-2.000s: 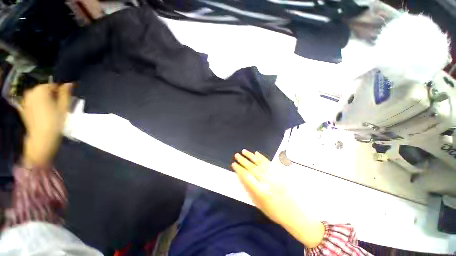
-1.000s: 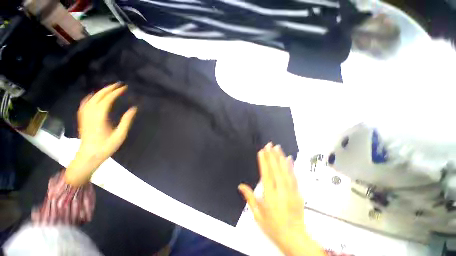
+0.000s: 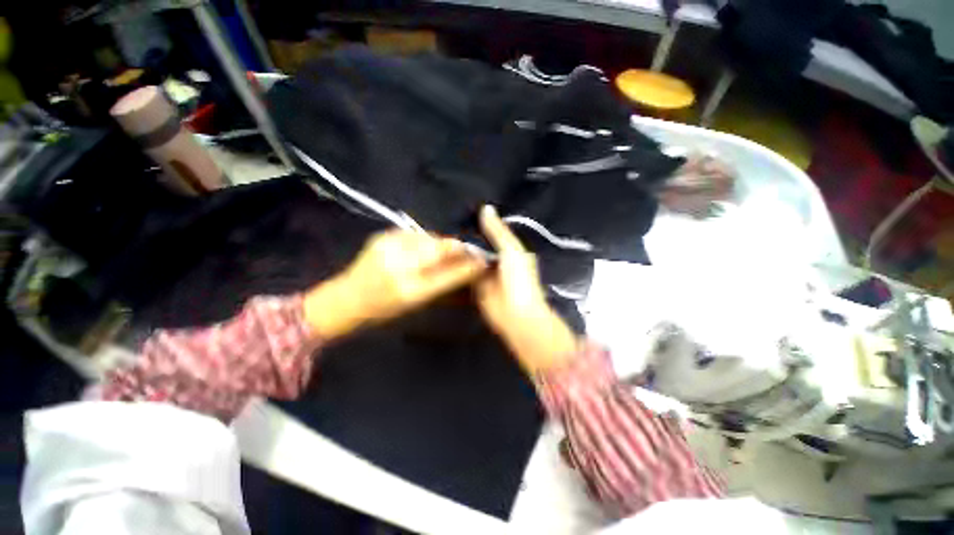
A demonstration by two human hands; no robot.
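A large black garment panel [image 3: 418, 397] lies on the white table in front of me. Behind it is a pile of black garment pieces with pale tape lines [image 3: 408, 115]. My left hand [image 3: 403, 274] and my right hand [image 3: 513, 298] are close together at the near edge of the pile, and both hold the edge of a black piece with a pale strip. The fingertips are blurred and partly cover the cloth between them.
The white sewing machine [image 3: 722, 366] is at the right. A pinkish cylinder [image 3: 167, 136] and a thin metal pole [image 3: 243, 84] stand at the back left. A round yellow seat [image 3: 656, 89] is beyond the table.
Both hands have moved from the flat panel on the table up and away to the pile behind and taken hold of a piece there. The view has tilted up and shows more of the room.
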